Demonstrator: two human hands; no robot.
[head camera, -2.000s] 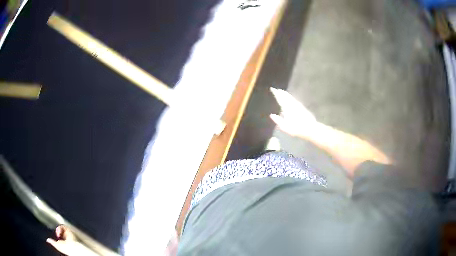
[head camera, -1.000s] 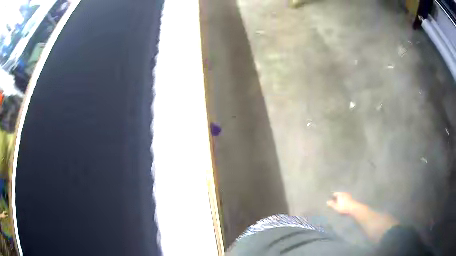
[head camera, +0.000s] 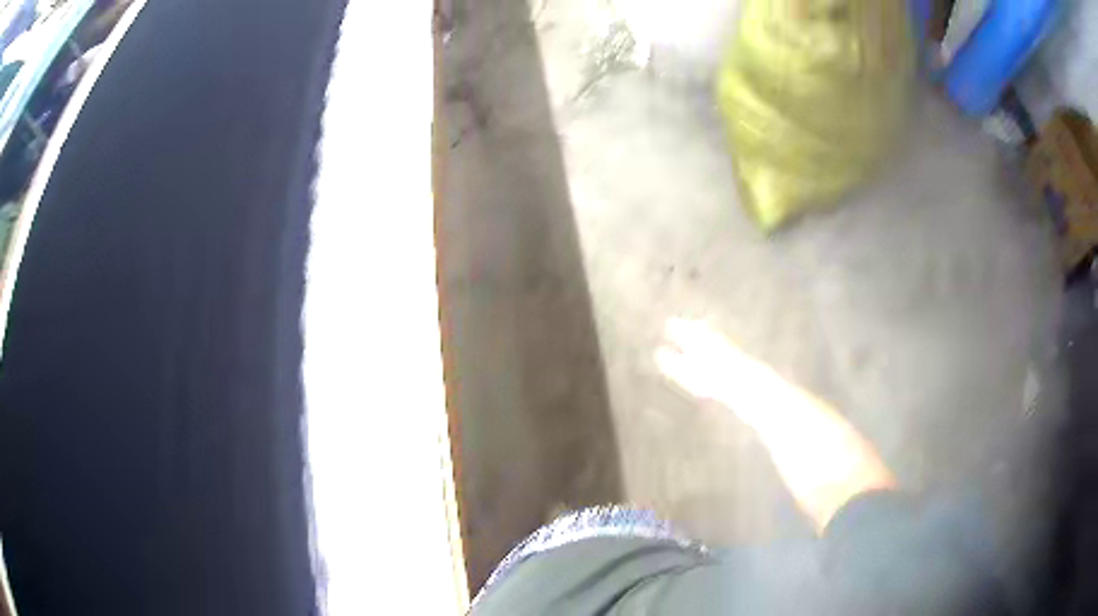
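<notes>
Black cloth (head camera: 157, 313) lies flat along the table at the left, its wavy edge over a bright white strip (head camera: 373, 313) that runs along the near table edge. My right hand (head camera: 710, 367) hangs over the floor to the right of the table, bright and blurred, touching nothing; its fingers are apart and it appears empty. My left hand is not in the picture.
A yellow-green sack (head camera: 819, 108) stands on the grey concrete floor (head camera: 686, 253) ahead at the right. Blue items (head camera: 1005, 54) and a brown box (head camera: 1066, 181) are at the upper right. The table's far edge curves along the left.
The yellow sticks and my left hand, seen two seconds ago, have left the picture. The sack has come into view. My right hand appears higher and farther left than one second ago.
</notes>
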